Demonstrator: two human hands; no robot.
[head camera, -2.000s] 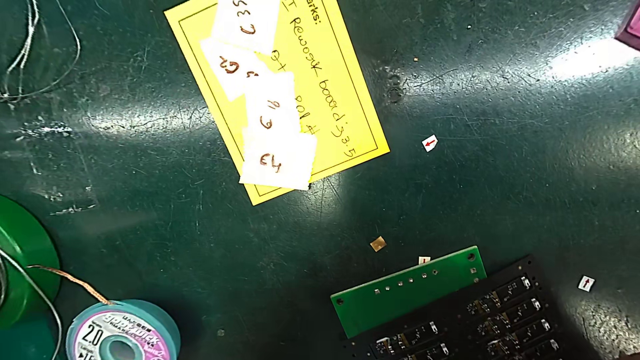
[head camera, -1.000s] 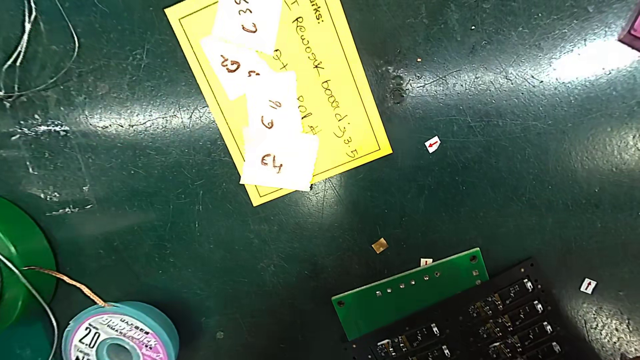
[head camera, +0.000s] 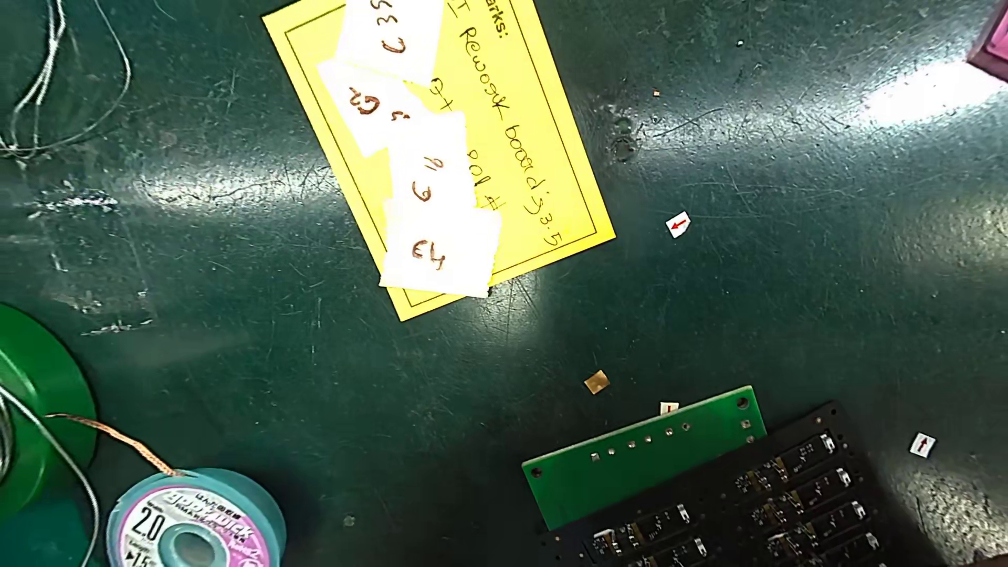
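Neither my left hand nor my right hand is in view. At the lower right, a black circuit board panel with small components (head camera: 732, 504) overlaps a green circuit board (head camera: 646, 457). Bottom left, a spool of copper desoldering braid (head camera: 272, 512) lies with its braid end sticking out towards a green spool of solder wire (head camera: 47, 354). A yellow paper card (head camera: 543, 150) with handwriting lies at the upper middle, and several white paper slips (head camera: 441, 260) with handwriting rest overlapping on it.
Small arrow stickers lie on the dark green work surface, one right of the card (head camera: 678, 225) and another at the far right (head camera: 923, 445). A small brown square piece (head camera: 597, 382) is near the green board. Thin wires (head camera: 126, 71) curl at top left; a pink object (head camera: 994, 43) shows top right.
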